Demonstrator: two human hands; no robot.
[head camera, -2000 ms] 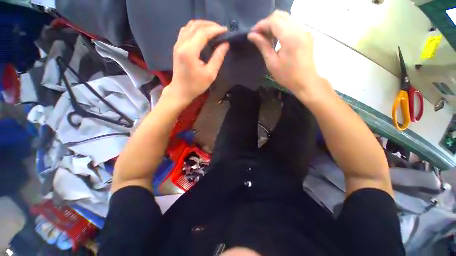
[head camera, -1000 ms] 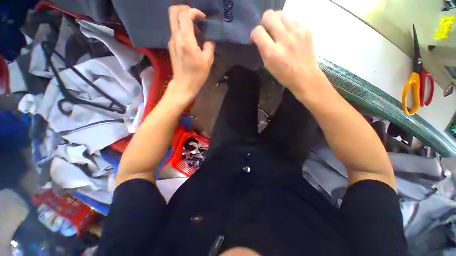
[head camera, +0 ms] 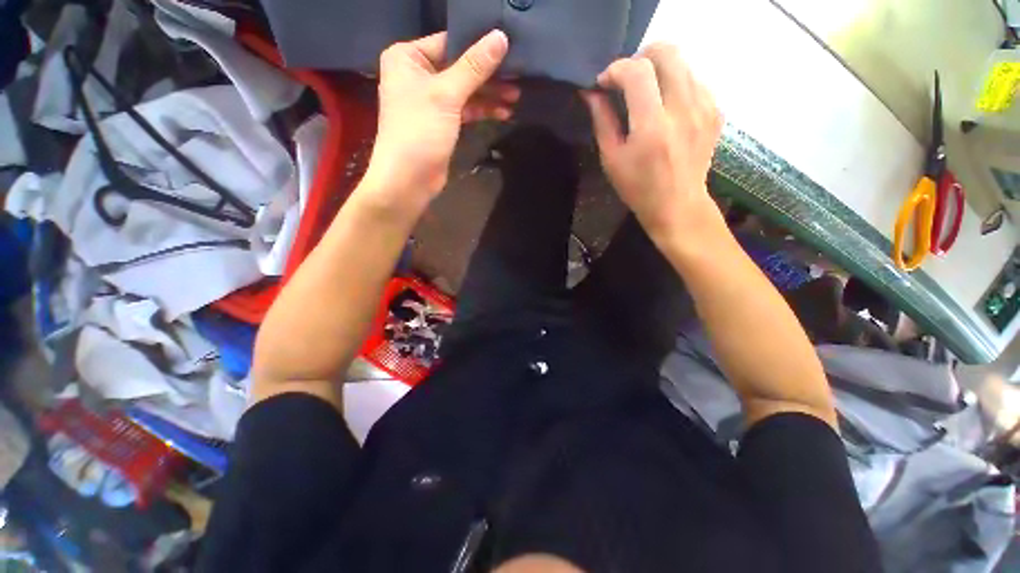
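Note:
The dark grey sleeve end (head camera: 548,43) hangs at the top middle, its lower edge towards me and a small dark button (head camera: 520,5) near the frame's top edge. My left hand (head camera: 431,112) grips the sleeve's lower left edge, thumb on top and fingers beneath. My right hand (head camera: 658,134) pinches the lower right corner between thumb and fingers. The rest of the jacket runs out of the frame at the top.
Scissors (head camera: 931,202) with yellow-orange and red handles lie on the white machine table (head camera: 772,78) at right. A black hanger (head camera: 145,185) lies on pale cloth (head camera: 168,269) at left. A small red basket (head camera: 392,356) with mixed items stands on the floor. Grey pieces (head camera: 895,392) are at lower right.
The cloth was folded up between my fingers, then lay flatter; now its edge is held flat. My left thumb has come onto the sleeve and my right hand has moved down to its corner.

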